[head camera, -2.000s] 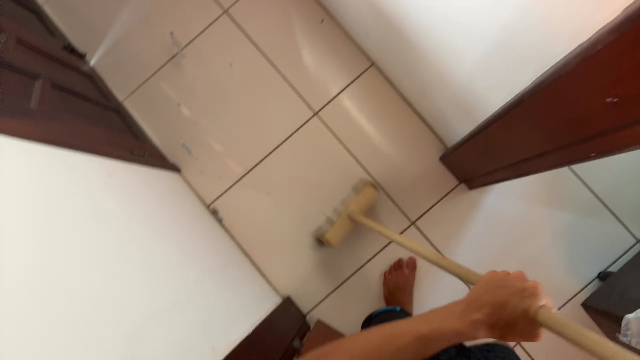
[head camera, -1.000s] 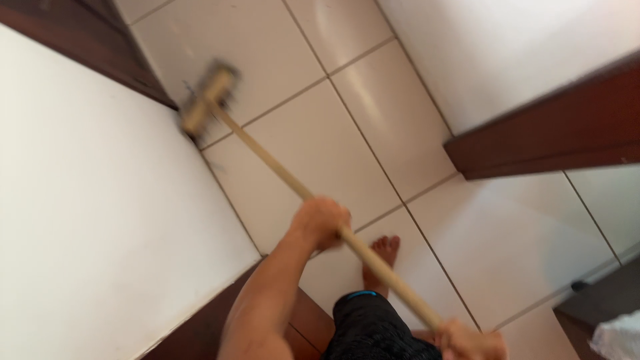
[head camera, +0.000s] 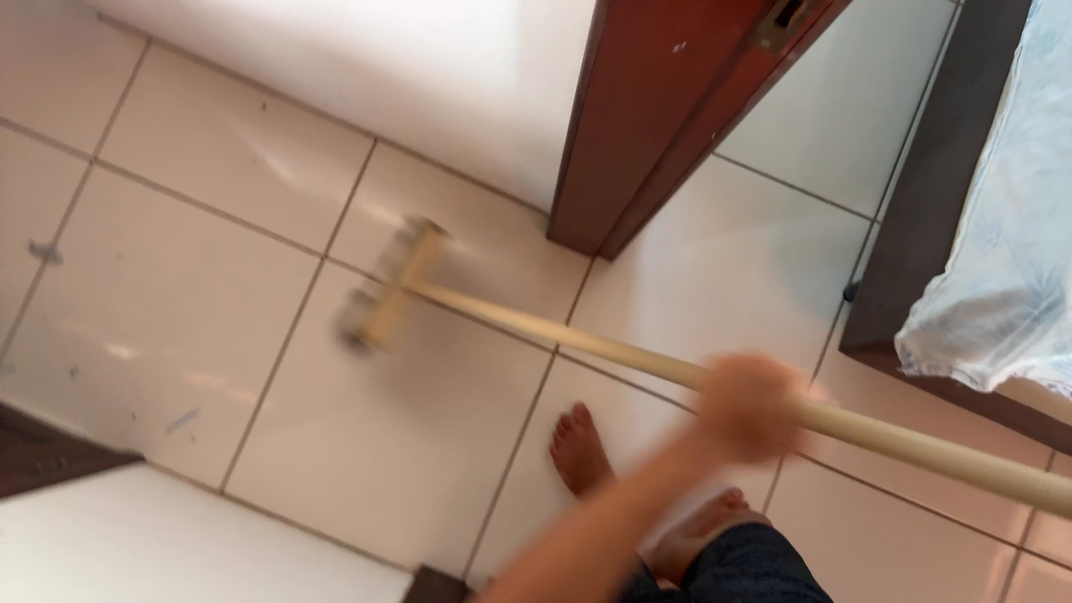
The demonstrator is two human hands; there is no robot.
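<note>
A push broom with a pale wooden head (head camera: 400,286) and a long wooden handle lies across the view, its head blurred over the floor tiles near the centre left. My left hand (head camera: 749,409) is closed around the handle, right of centre, and is also blurred. From there the handle runs out at the right edge. My right hand is outside the view. Both my bare feet (head camera: 580,450) stand on the tiles below the handle, one partly behind my forearm.
A reddish wooden door frame (head camera: 645,126) meets the floor at top centre. At right stands a dark bed frame (head camera: 913,193) with a pale cloth (head camera: 997,251) hanging over it. White walls line the passage; small bits of debris (head camera: 182,420) lie on tiles at left.
The broom head has moved away from the left wall's corner, back toward the door frame side. My right hand, on the handle one second ago, has left the view. The view has turned markedly.
</note>
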